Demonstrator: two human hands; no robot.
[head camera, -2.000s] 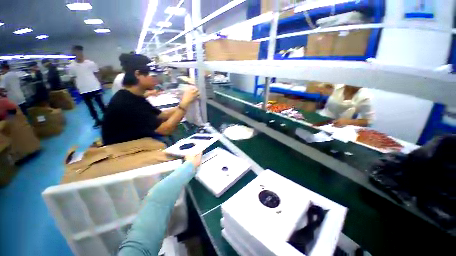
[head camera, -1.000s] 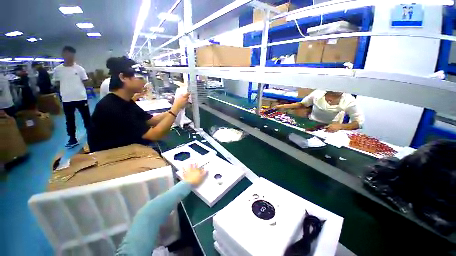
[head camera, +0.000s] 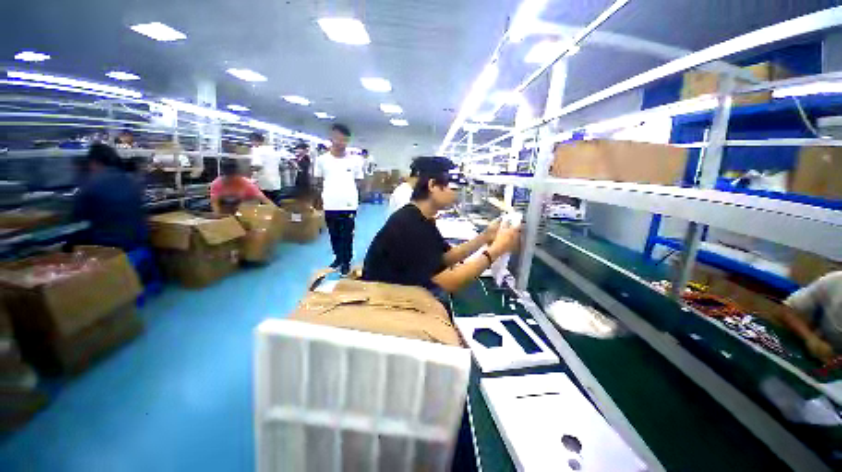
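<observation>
No hand of mine is in the picture. A white insert tray (head camera: 487, 362) with a dark hexagonal hole and a long slot lies on the green bench, right of the brown carton. Nearer to me, a second white panel (head camera: 526, 424) lies with a thin slit and small round dark holes. The stack with the black disc and black cable is out of view. A whitish compartment tray (head camera: 360, 415) stands upright against the carton, its pockets empty.
The brown carton (head camera: 378, 309) with torn flaps stands behind the compartment tray. A person in black (head camera: 406, 249) sits beyond it. White metal rails (head camera: 591, 378) run along the bench. A clear bag (head camera: 582, 316) lies on the belt. Open cartons (head camera: 69, 300) stand on the blue floor at left.
The view has swung left. My left hand, earlier on the white panels, has gone out of the picture. The panel with the hexagonal hole now lies beyond the other, apart from my hand.
</observation>
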